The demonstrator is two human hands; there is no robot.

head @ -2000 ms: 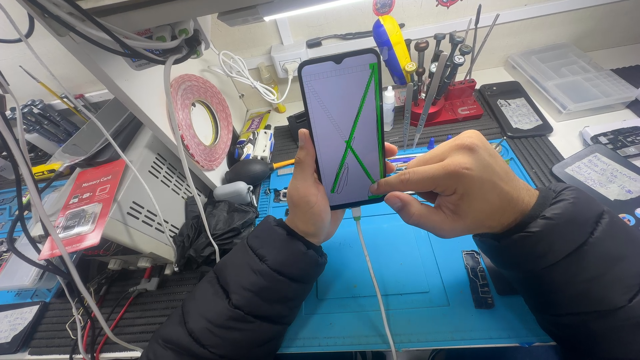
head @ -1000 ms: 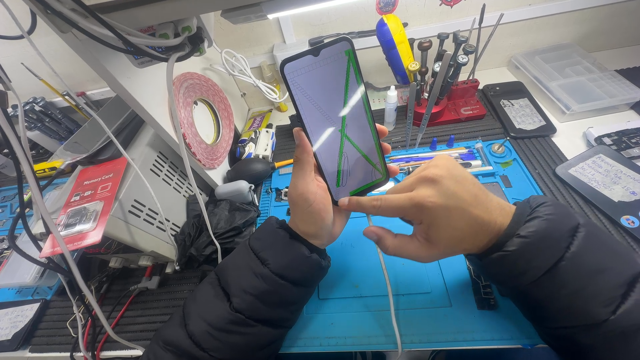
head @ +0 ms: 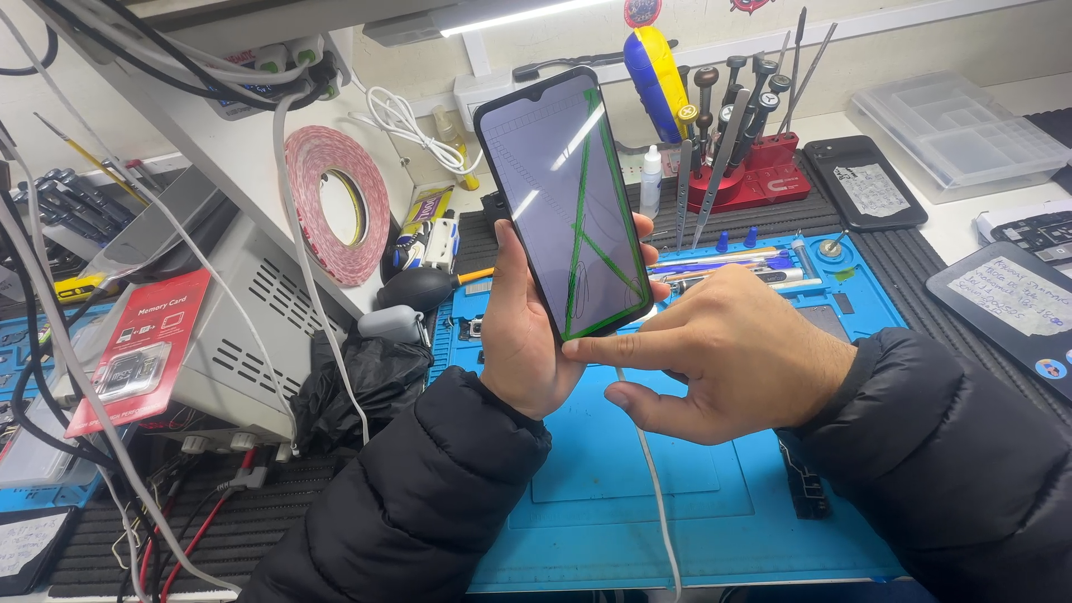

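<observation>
My left hand [head: 532, 335] grips a smartphone [head: 563, 201] upright, its fingers wrapped behind and around the right edge. Green bands and thin dark lines show on its lit screen, along with a grid pattern near the left edge. The index fingertip of my right hand [head: 712, 360] touches the lower left corner of the screen; that hand holds nothing, and its thumb is apart below. A white cable [head: 649, 469] hangs from behind my right index finger down over the blue silicone mat [head: 586, 536]; its upper end is hidden.
A red tool stand [head: 770, 172] with screwdrivers and tweezers stands at the back. Beside it are a small dropper bottle [head: 651, 180] and a dark phone [head: 867, 184]. A roll of red-and-white tape [head: 301, 201], a grey bench unit [head: 243, 327] and loose cables [head: 293, 167] are at left.
My right index fingertip has moved from the lower right part of the screen to its lower left corner. More green shows along the bottom of the screen. The phone is tilted more than two seconds ago.
</observation>
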